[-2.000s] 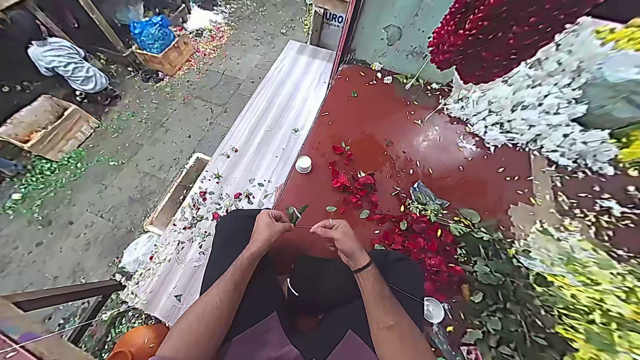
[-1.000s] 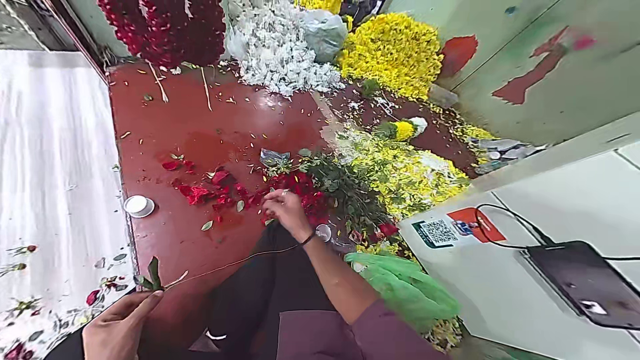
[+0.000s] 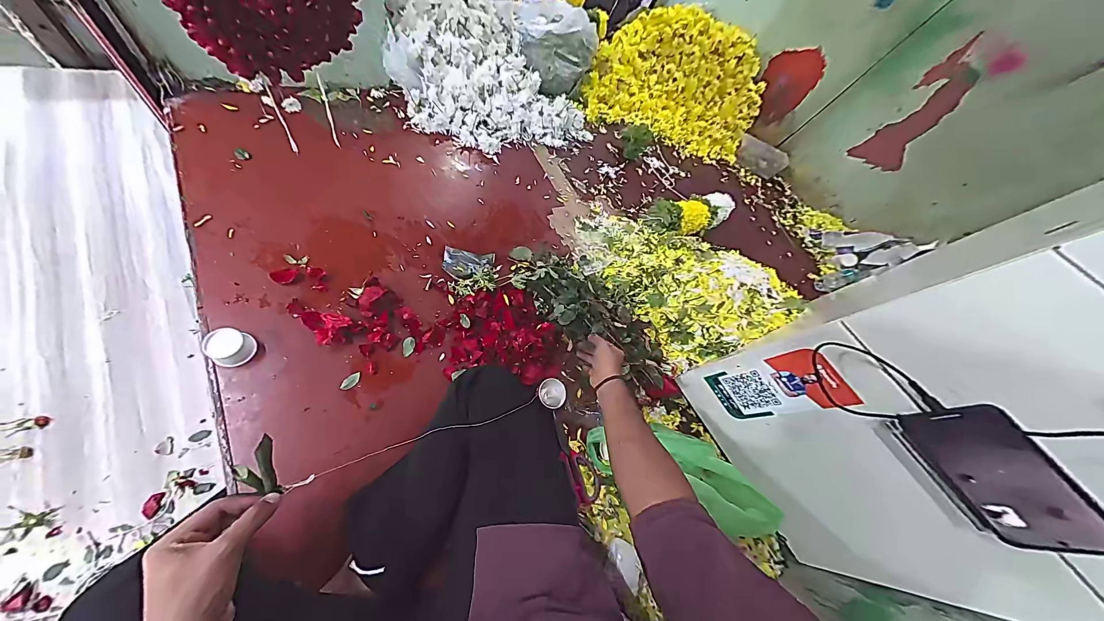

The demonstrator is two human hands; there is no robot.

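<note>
My left hand (image 3: 207, 552) pinches a small sprig of green leaves (image 3: 263, 470) between thumb and fingers. From the sprig a thin thread (image 3: 414, 438) runs across my dark trousers to a white spool (image 3: 552, 394) beside my knee. My right hand (image 3: 601, 358) reaches into a pile of green leafy stems (image 3: 565, 297); its fingertips are partly hidden there, so a grip cannot be made out. Red rose petals (image 3: 500, 332) lie heaped just left of that hand and are scattered farther left over the red floor (image 3: 345, 224).
A small white cup (image 3: 229, 347) stands at the floor's left edge. White flowers (image 3: 474, 78) and yellow flowers (image 3: 677, 78) are heaped at the back. A green plastic bag (image 3: 716, 483), scissors (image 3: 580, 474) and a ledge with a phone (image 3: 1000, 474) are at right.
My hands, close together two seconds ago, are now far apart, the right one having moved to the leafy stems. The view has swung to the right.
</note>
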